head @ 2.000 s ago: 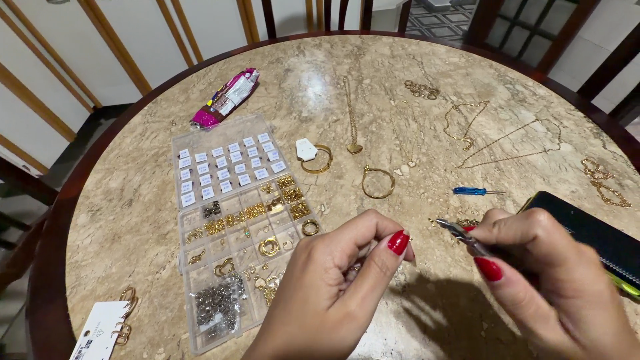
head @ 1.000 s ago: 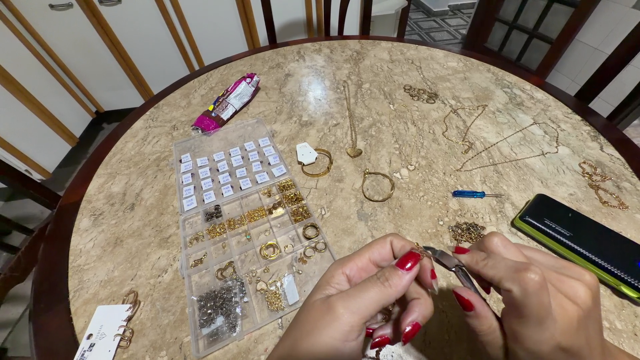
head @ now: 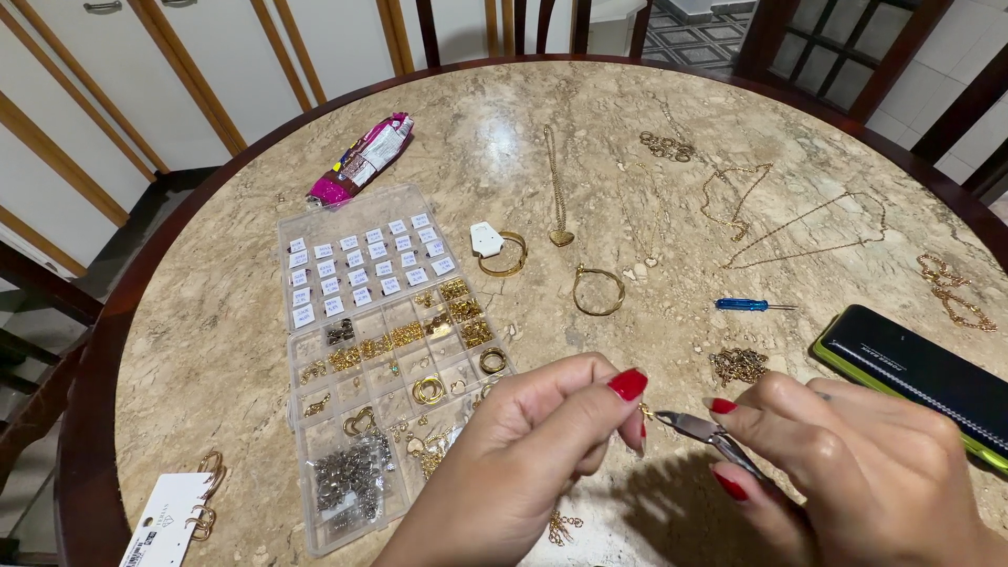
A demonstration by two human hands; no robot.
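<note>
My left hand pinches a small gold jewelry finding between thumb and fingers, just right of the bead box. My right hand is closed around small metal pliers, whose tips point left and are at the gold piece; whether they grip it I cannot tell. Behind my right hand lies a heap of chain. More gold chain lies on the table below my left hand. A twisted gold bangle rests beyond my hands, and a blue-handled screwdriver lies farther right.
An open plastic compartment box with gold findings stands left. A bangle with a white tag, a heart pendant necklace, loose chains, a pink wrapper, a black and green power bank and a carded earring set lie around.
Two seconds ago my hands were apart; one second ago they had come together at the pliers' tips. Now the tips are a little right of my left fingertips.
</note>
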